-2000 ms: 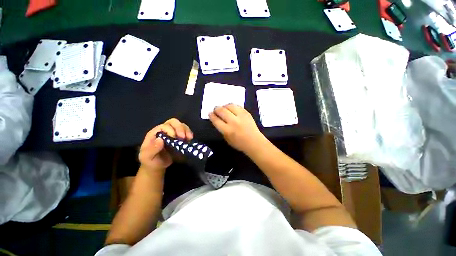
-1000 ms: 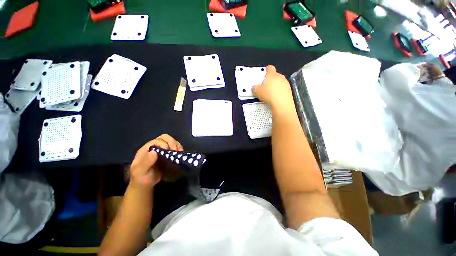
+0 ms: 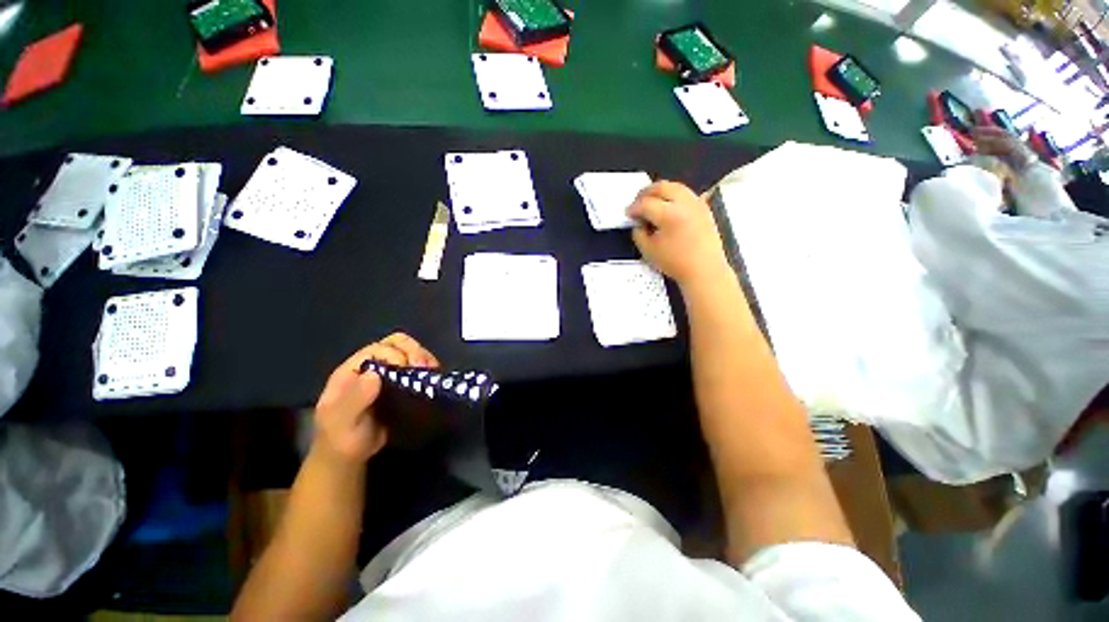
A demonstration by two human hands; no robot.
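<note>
My left hand (image 3: 353,395) holds a black pad sheet (image 3: 440,382) with rows of white spots; its lower end hangs folded against my white clothing. My right hand (image 3: 679,231) has its fingers bunched at the right edge of the back-right white plate stack (image 3: 612,197); whether they grip a plate or pad is hidden. The back-middle plate stack (image 3: 491,188) has dark corner dots. The front-middle plate stack (image 3: 510,297) and front-right perforated plate stack (image 3: 629,303) show no clear dark corner dots.
A yellow cutter (image 3: 433,243) lies left of the middle stacks. More dotted plates (image 3: 151,216) lie at left. Plastic film (image 3: 815,267) covers goods at right. Plates and red holders with boards (image 3: 696,55) sit on the green surface. Another person's sleeve (image 3: 1015,292) is at right.
My right hand moved from the front-middle stack to the back-right stack and remains there. My left hand still holds the sheet. The view shifted, showing more of the green surface.
</note>
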